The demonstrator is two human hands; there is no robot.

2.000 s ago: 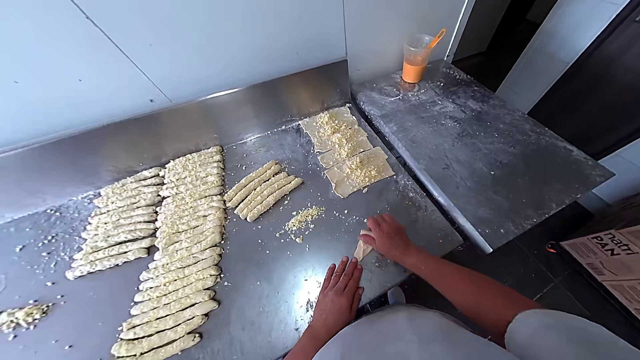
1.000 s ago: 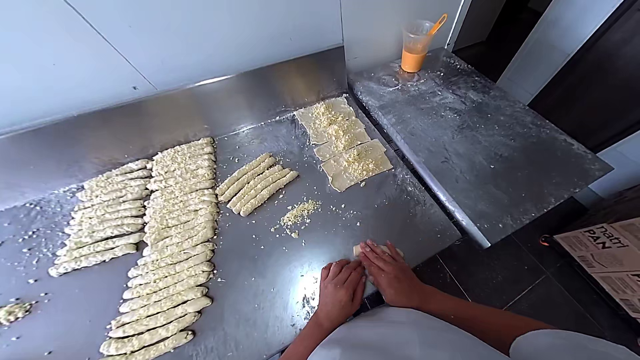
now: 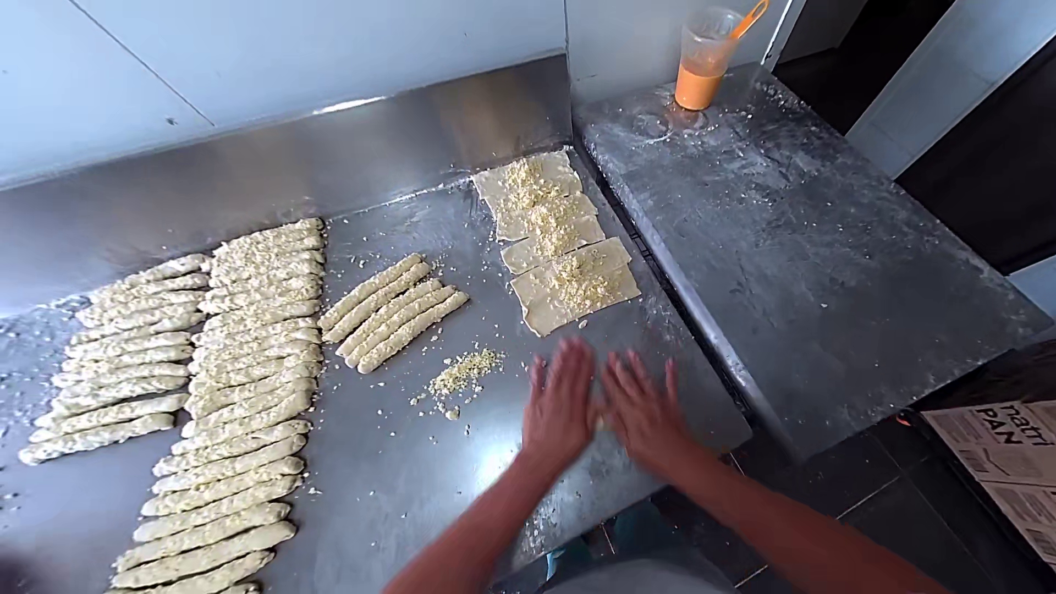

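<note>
My left hand (image 3: 561, 404) and my right hand (image 3: 643, 412) lie side by side, palms down and slightly blurred, low over the steel table. A bit of pale dough shows between them; most of it is hidden. Just beyond are flat dough pieces (image 3: 536, 309) topped with grated cheese-like crumbs. Left of my left hand sits a small pile of crumbs (image 3: 464, 373). Several thin dough sticks (image 3: 396, 309) lie together farther left, beside long rows of crumb-coated dough sticks (image 3: 256, 363).
A dark, flour-dusted worktop (image 3: 792, 247) adjoins the steel table (image 3: 396, 495) across a narrow gap. On its back corner stands a plastic cup (image 3: 700, 82) of orange liquid with an orange-handled utensil. Printed cardboard (image 3: 998, 462) is at the right. A steel backsplash (image 3: 396, 148) runs behind.
Both hands have moved away from the near table edge towards the flat dough pieces. The right hand, earlier on a small dough piece at the edge, is now beside the left, fingers pointing away.
</note>
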